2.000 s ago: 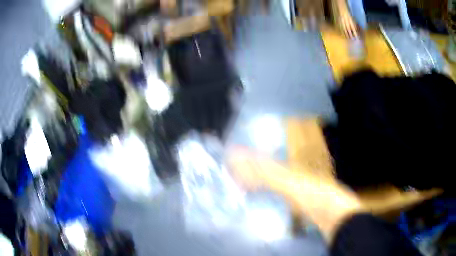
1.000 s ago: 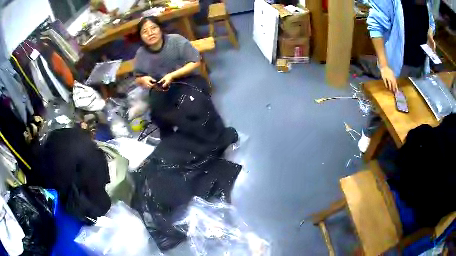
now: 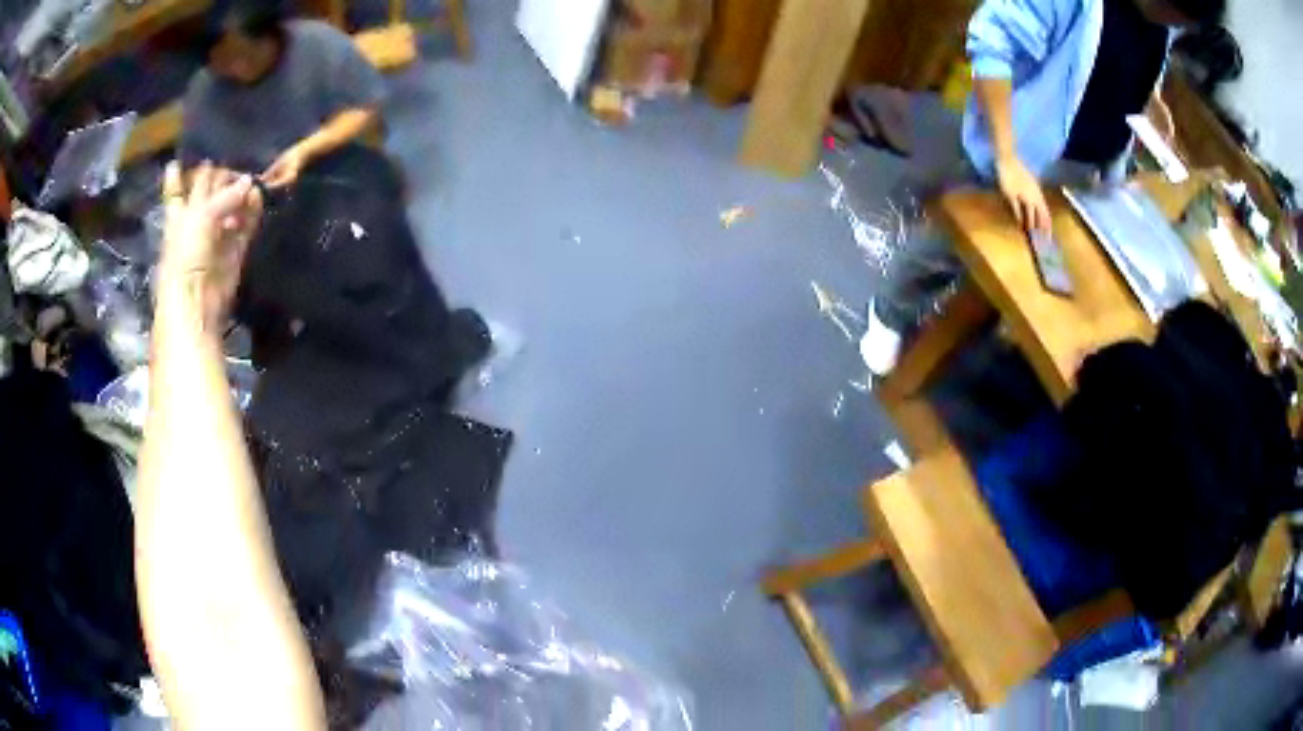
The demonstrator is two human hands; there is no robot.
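Note:
My left hand [image 3: 212, 226] is raised at the far left on a bare, outstretched forearm. Its fingers point up and are partly curled; blur hides whether they hold anything. It overlaps the view of a seated person's hands, and I cannot tell if they touch. A small dark thing shows beside my fingertips. Black cloth [image 3: 336, 236] lies over the seated person's lap and spreads down to the floor, beyond and right of my forearm. My right hand is not in view.
Clear plastic [image 3: 486, 643] lies on the floor at bottom. A wooden bench [image 3: 957, 578] stands right of centre. A person in light blue stands behind a wooden table [image 3: 1000, 271], one hand by a phone [image 3: 1050, 263]. A black cloth heap [image 3: 1186, 443] is at right.
My left forearm and hand have come into view at the left. The view has shifted right and down. The seated person's head is now lowered.

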